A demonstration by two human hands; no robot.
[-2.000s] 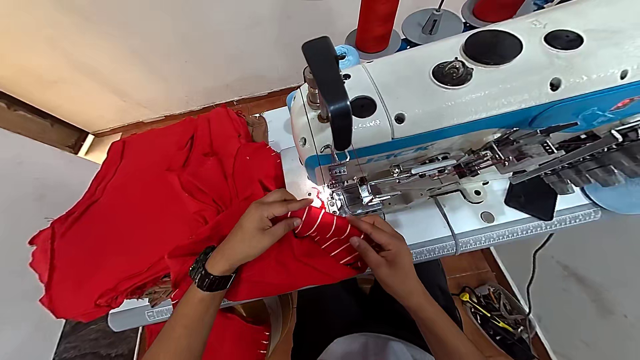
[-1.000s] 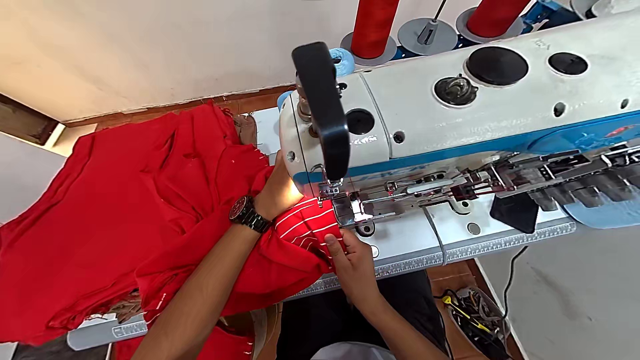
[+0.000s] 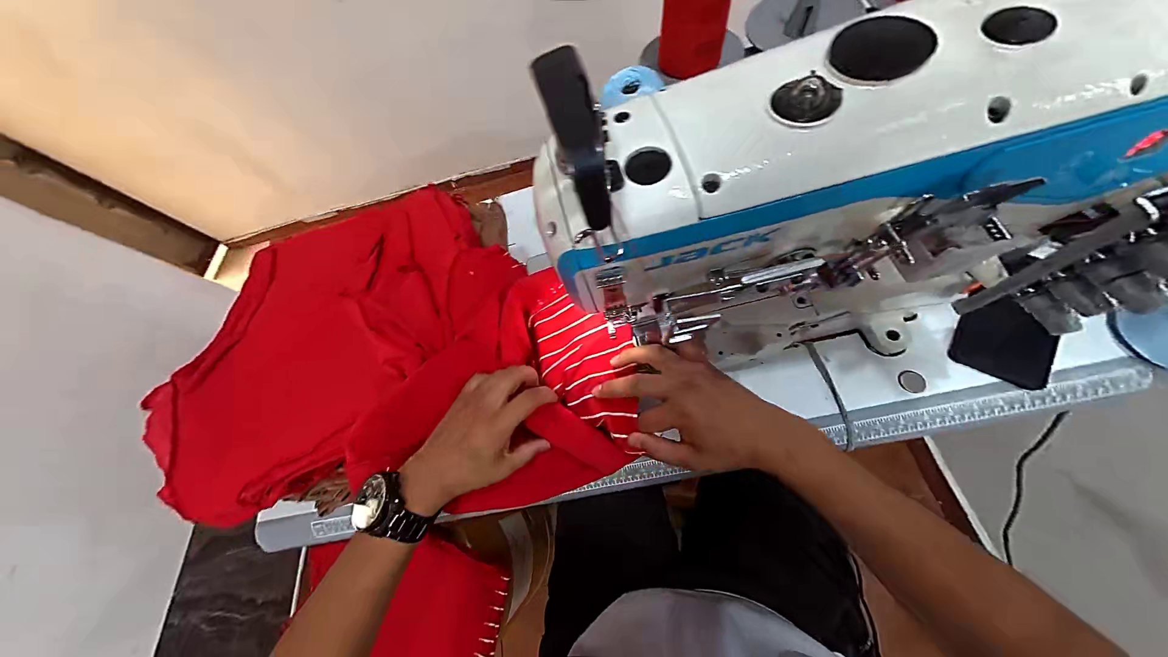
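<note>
Red fabric (image 3: 310,338) lies heaped over the left end of the table of a white and blue Jack industrial sewing machine (image 3: 748,164). A part of it with white stitched lines (image 3: 584,356) reaches the lit presser foot (image 3: 630,319). My left hand (image 3: 479,438), with a dark watch on the wrist, rests on a fold of the red fabric, fingers bent; whether it pinches cloth cannot be told. My right hand (image 3: 693,406) has its fingertips on the right edge of the stitched part, just in front of the presser foot.
Red thread cones (image 3: 693,36) stand behind the machine. A ruler strip (image 3: 985,411) runs along the table's front edge. More red fabric (image 3: 438,602) hangs below the table. The wall is close behind, and a black cable (image 3: 1022,493) hangs at the right.
My left hand has come back from beside the machine head toward the table's front edge. The right hand has moved up to the presser foot.
</note>
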